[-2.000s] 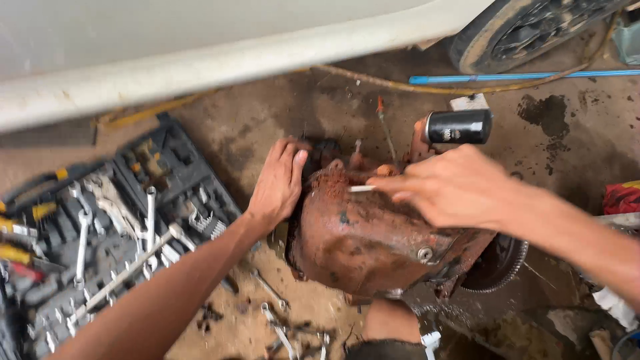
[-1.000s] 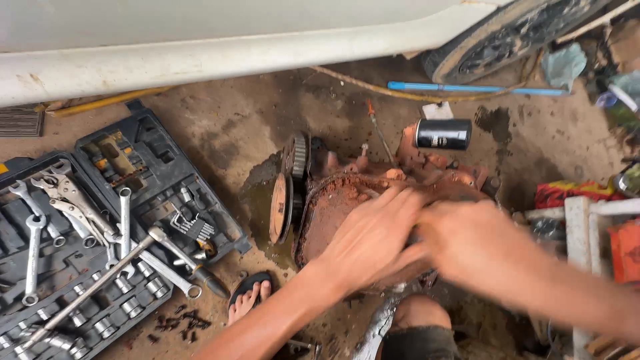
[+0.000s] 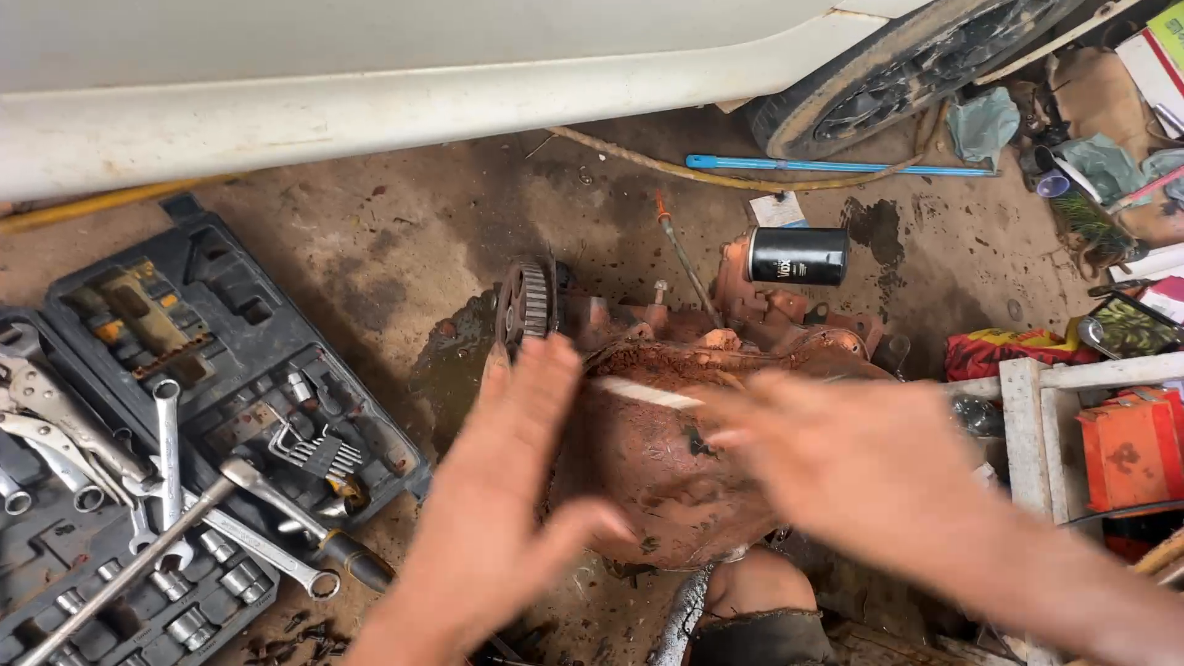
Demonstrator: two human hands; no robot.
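A reddish-brown, dirt-coated engine [image 3: 657, 481] lies on the ground between my hands. My left hand [image 3: 504, 490] is spread flat over its left side, near the toothed timing pulley [image 3: 525, 301], with nothing seen in it. A narrow pale blade-like tool [image 3: 647, 393] sticks out from the fingers of my right hand [image 3: 851, 453], over the engine's caked upper edge; its handle is hidden. Both hands are blurred. A black oil filter [image 3: 797, 256] is fixed on the engine's far side, and a dipstick with an orange tip [image 3: 683, 254] stands up from it.
On the left lies an open tool case [image 3: 305, 370] with sockets, combination wrenches [image 3: 168, 453], locking pliers [image 3: 69, 416] and a ratchet [image 3: 314, 523]. A white car sill [image 3: 370, 116] and wheel [image 3: 888, 92] border the far side. At right stand a white wooden frame [image 3: 1025, 435] and an orange box [image 3: 1133, 453].
My hands, close together over the engine a second ago, are now apart, the left at the engine's left side and the right at its right. The pale tool, not visible then, shows again.
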